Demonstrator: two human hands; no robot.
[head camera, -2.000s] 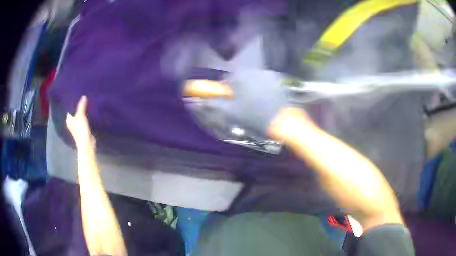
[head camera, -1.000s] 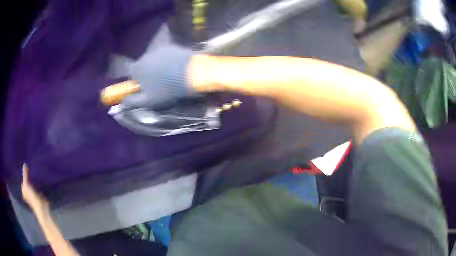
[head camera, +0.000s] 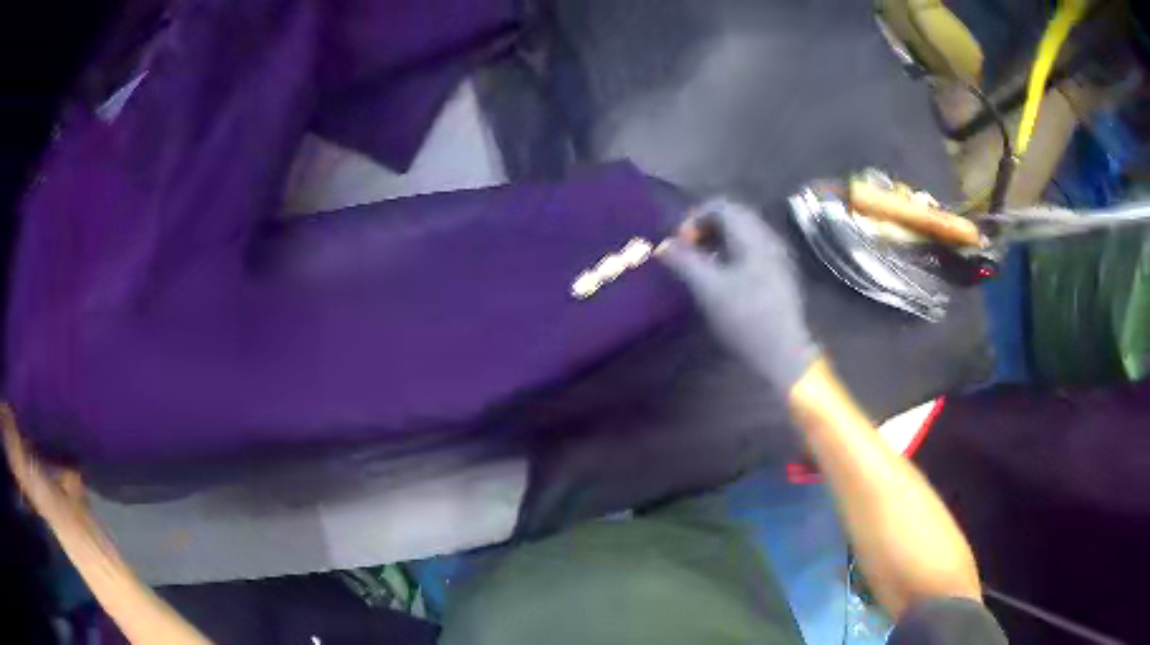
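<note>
A purple jacket sleeve (head camera: 416, 315) lies flat across the table, its row of pale cuff buttons near the right end. My right hand (head camera: 744, 284), in a grey glove with bare fingertips, is at the cuff end just right of the buttons, fingertips pinched on the cloth edge. My bare left hand (head camera: 38, 473) is at the far left edge, partly cut off, beside the jacket's lower left corner; its grip is unclear. The steam iron (head camera: 889, 246), silver with a tan-orange handle, stands on the dark cover, right of my right hand.
The ironing table shows a light grey front edge (head camera: 416, 523) and a charcoal cover (head camera: 757, 114) on the right. A whitish hose (head camera: 1078, 221) runs right from the iron. A yellow hose (head camera: 1044, 82) is at the upper right. A white and red piece (head camera: 911, 428) is by the table edge.
My right hand has let go of the iron, which now stands further right, and has moved to the cuff. The sleeve and its buttons are now uncovered. My left hand is nearer the left picture edge.
</note>
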